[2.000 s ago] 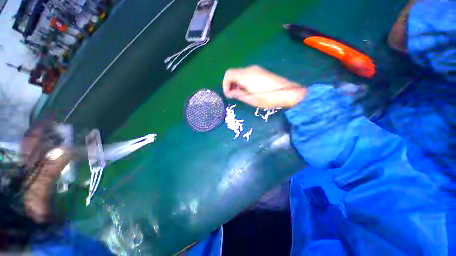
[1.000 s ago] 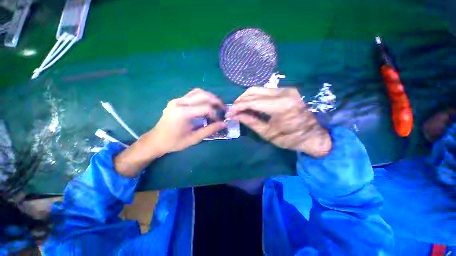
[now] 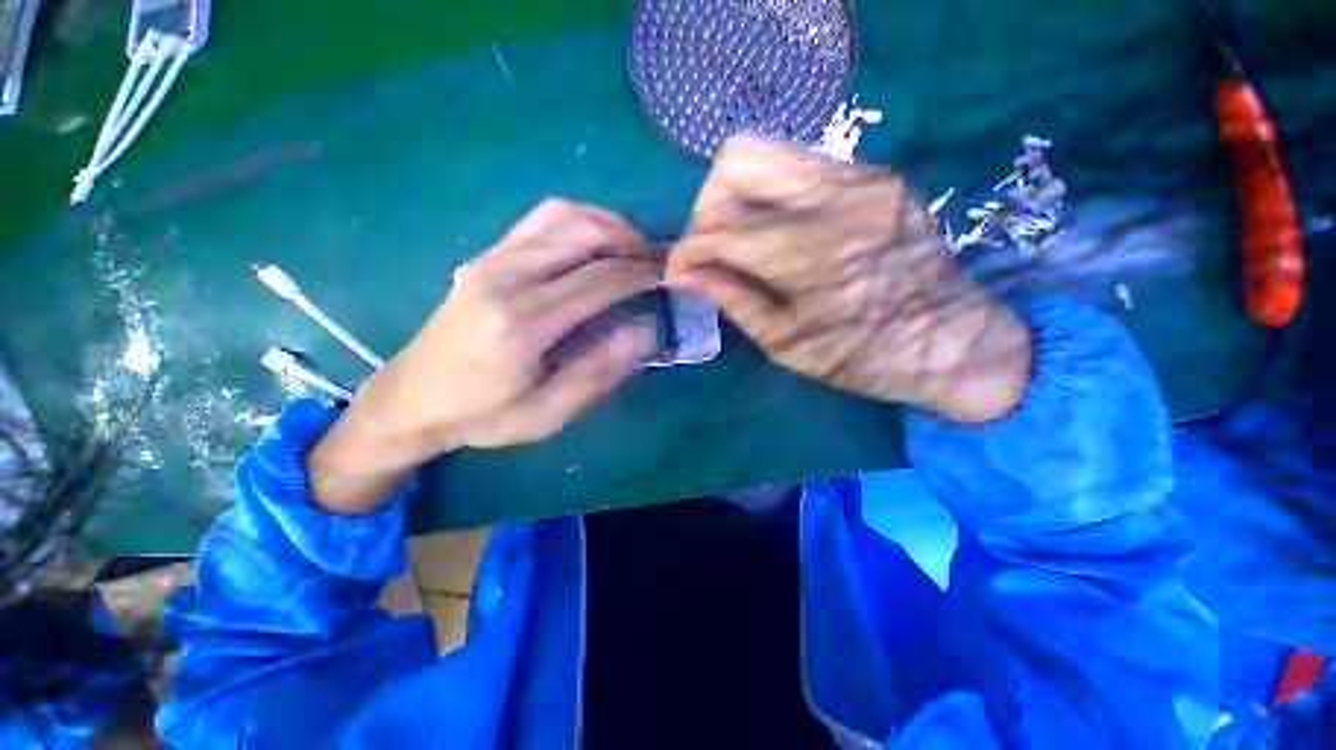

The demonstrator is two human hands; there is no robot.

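The housing (image 3: 695,328) lies under my hands in the middle of the view, mostly hidden; its whitish right end and a dark part beside it show. My left hand (image 3: 513,330) is shut on the housing from the left. White cables with thicker plugs (image 3: 320,312) stick out to the left from behind my left wrist. My right hand (image 3: 835,271) has thumb and fingers pinched at the top of the housing's right end; whether a tiny part is between them cannot be seen.
The round dimpled dish (image 3: 743,73) is beyond my hands. Small white parts (image 3: 1026,201) lie in two piles right of it. An orange-handled tool (image 3: 1260,205) lies at far right. A waiting unit with white cables (image 3: 132,110) is at upper left. Dark hair-like shapes show at the left edge.
Two seconds ago my right hand was by the dish and the housing was at left. Now both hands are together at the housing. Since one second ago, the view has shifted slightly.
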